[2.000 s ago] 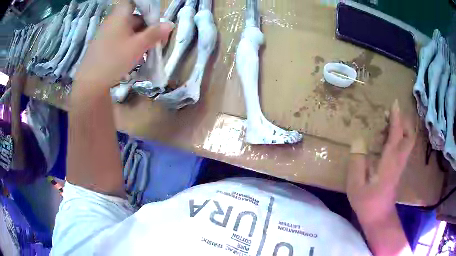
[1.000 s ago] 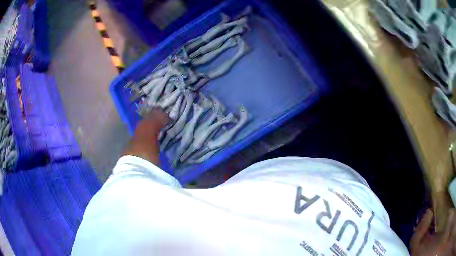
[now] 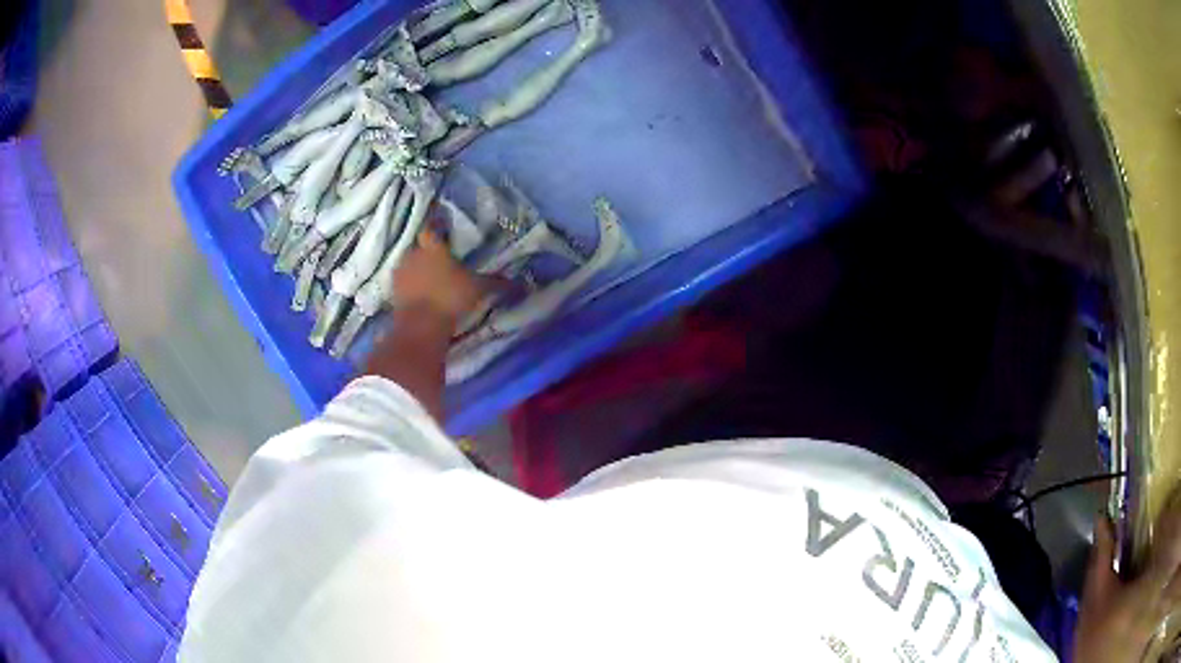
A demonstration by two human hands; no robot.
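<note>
Many pale grey figure legs (image 3: 343, 194) lie piled in the left part of a blue plastic crate (image 3: 674, 288). Their feet and dark veins show. My left hand (image 3: 440, 292) reaches into the crate, blurred, over the lower legs. Its fingertips are among the legs, and I cannot tell whether they grip one. One leg (image 3: 551, 298) lies slanted just right of this hand, with its foot up against the bare crate floor. My right hand (image 3: 1129, 602) is at the bottom right by the table edge, cut off by the picture's rim, fingers apart, with nothing seen in it.
The table edge (image 3: 1124, 246) curves down the right side. A red object (image 3: 622, 389) is beneath the crate. Blue slatted crates or panels (image 3: 91, 479) stand at the lower left. A yellow-black floor strip (image 3: 197, 58) is at the top left. A dark cable (image 3: 1075, 484) hangs near the table.
The view has turned from the table to the crate. My left hand has gone from above the table into the crate, then right across the pile. Fewer legs now show at the pile's lower right.
</note>
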